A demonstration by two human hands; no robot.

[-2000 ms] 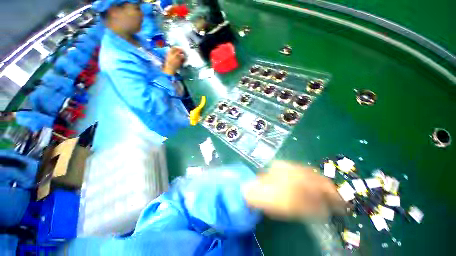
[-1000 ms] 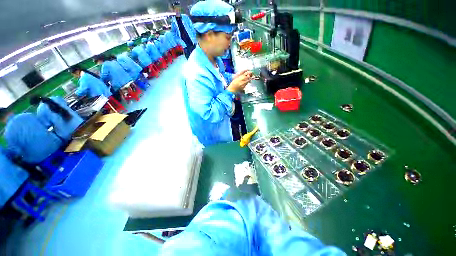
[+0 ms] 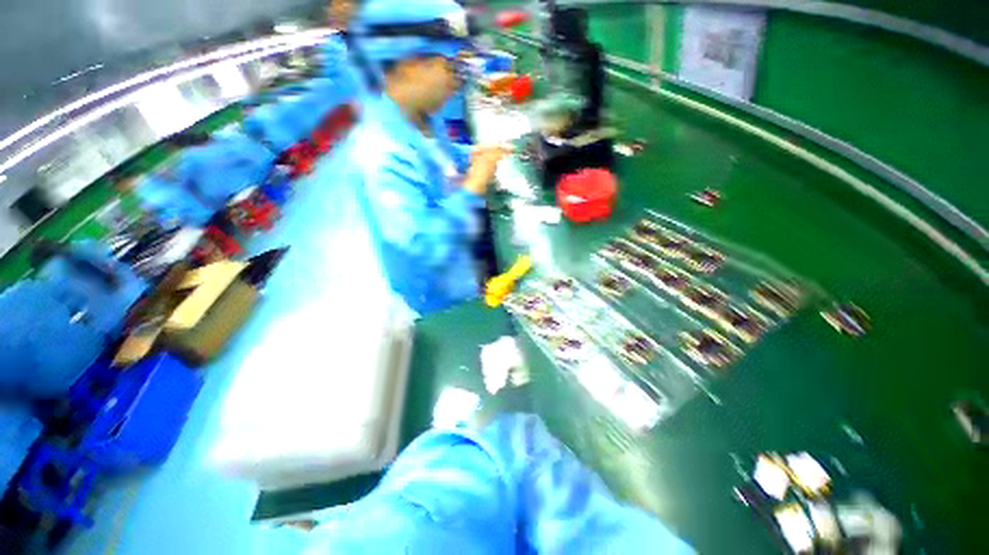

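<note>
Neither of my hands shows; only a blue sleeve [image 3: 466, 493] of mine reaches in from the bottom edge, and its hand is cut off by the frame. A clear blister tray [image 3: 678, 379] with rows of round dark-centred watch cases [image 3: 710, 349] lies on the green bench ahead, blurred. A pile of white pouch batteries [image 3: 795, 526] with yellowish edges lies at the bottom right, partly cut off by the frame edge. Single round cases lie right of the tray [image 3: 846, 318] and near the right edge [image 3: 971, 421].
A person in blue stands at the left bench side, hands [image 3: 488, 165] raised. A red bin [image 3: 587, 195] sits by a black fixture [image 3: 575, 103]. A yellow-handled tool [image 3: 506, 282], white scraps [image 3: 502, 364], stacked trays [image 3: 315, 401], a cardboard box [image 3: 206, 309] and a blue crate [image 3: 141, 410] also show.
My hand, seen by the batteries two seconds ago, is out of view. The view has swung up and left since then, then slightly back, showing more batteries than one second ago.
</note>
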